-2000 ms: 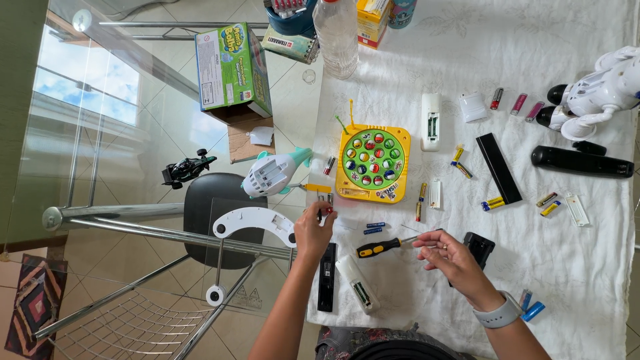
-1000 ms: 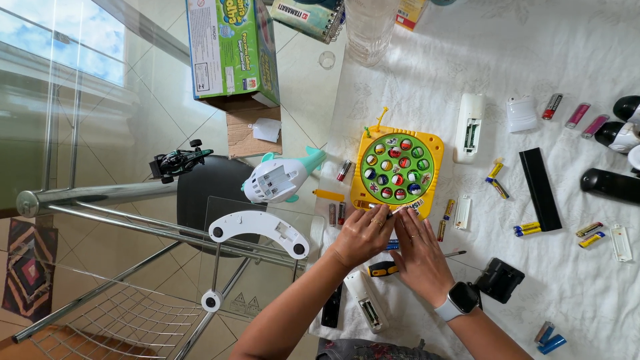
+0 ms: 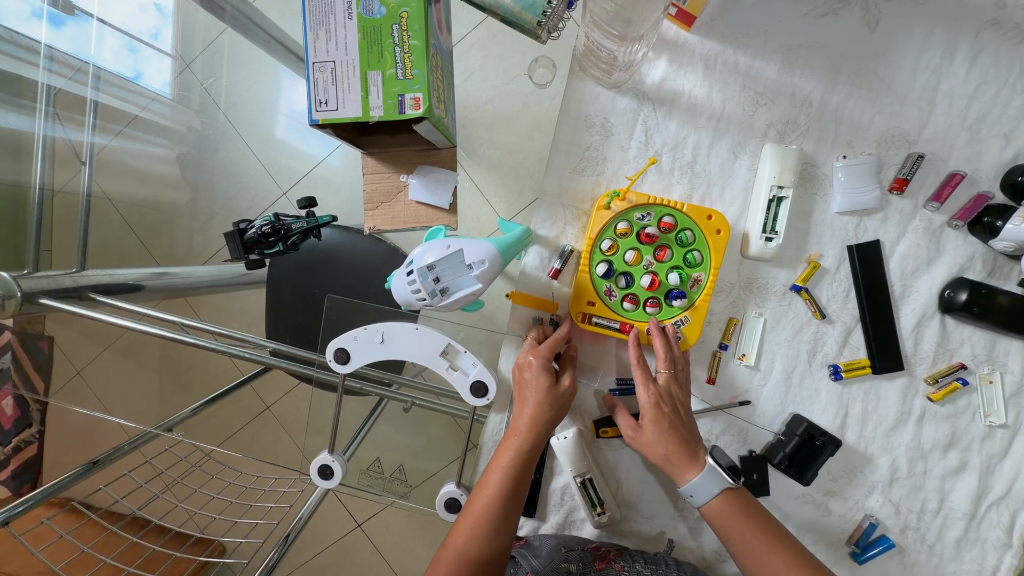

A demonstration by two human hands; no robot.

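A yellow toy fishing game lies on the white cloth, its green disc holding several colored fish. A red and black battery sits at its lower left edge. My right hand rests its fingertips on that lower edge, fingers apart, with nothing seen in it. Just left of the game, my left hand has its fingers bent together near small dark items; whether it grips one I cannot tell. A screwdriver lies partly under my right hand. A yellow stick and another battery lie above my left hand.
A teal and white whale toy and a glass scale with a white curved part are at the left. White remotes, a black battery holder or charger, a black strip and several loose batteries surround the game. A clear bottle stands above.
My hands, together at the game's lower edge a second ago, are now apart. The left has moved left; the right stays at the edge. A battery now shows at that edge.
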